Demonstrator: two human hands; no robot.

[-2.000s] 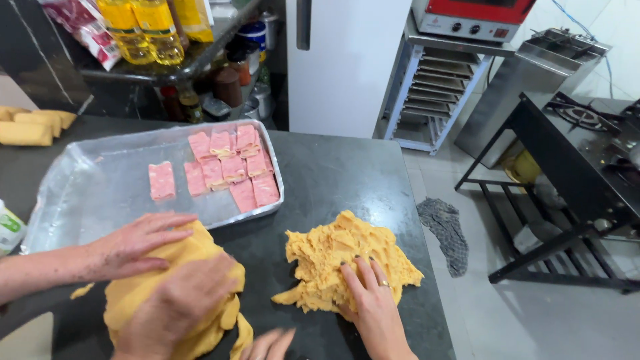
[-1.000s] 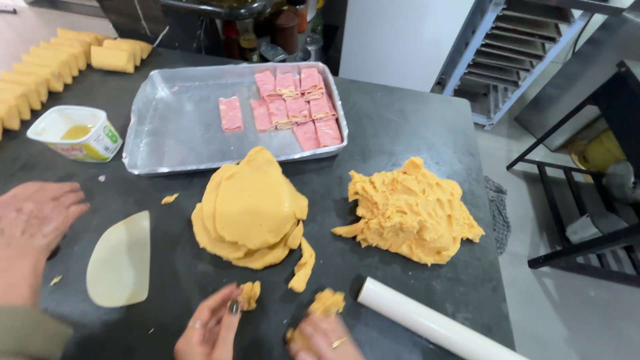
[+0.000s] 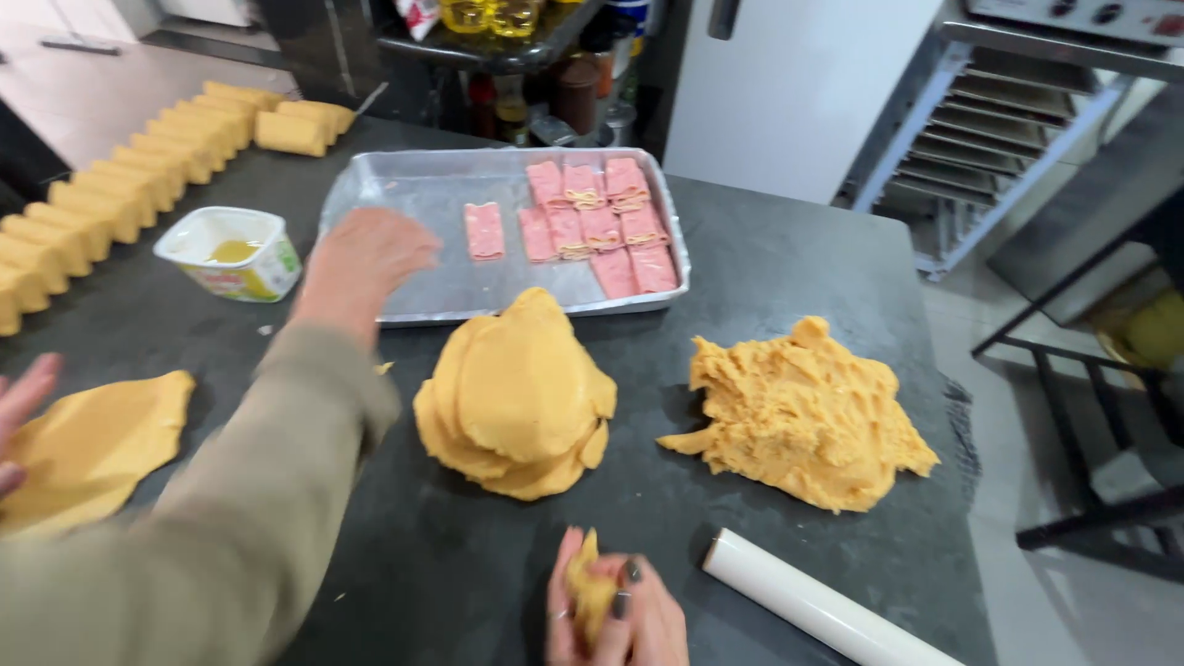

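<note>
Near the bottom centre, my left hand [image 3: 562, 601] and my right hand [image 3: 638, 615] press together around a small lump of yellow dough [image 3: 588, 587]. Just beyond them lies a stack of flattened dough sheets [image 3: 518, 393]. A rough mound of dough [image 3: 805, 416] sits to its right, and a white rolling pin [image 3: 823, 601] lies at the lower right. An aluminium tray [image 3: 425, 296] behind the stack holds folded ham slices [image 3: 599, 227]; one folded slice [image 3: 484, 231] lies apart from the others.
A co-worker's sleeved arm [image 3: 268, 481] crosses from the left, its hand [image 3: 365, 264] over the tray. The other hand [image 3: 23, 407] is beside a dough sheet [image 3: 111, 444]. A plastic tub [image 3: 231, 254] and a long row of dough rolls [image 3: 139, 176] stand at the left.
My hands, apart one second ago with bits of dough, have come together. The co-worker's hand has reached over the tray. A dough sheet now shows at the left.
</note>
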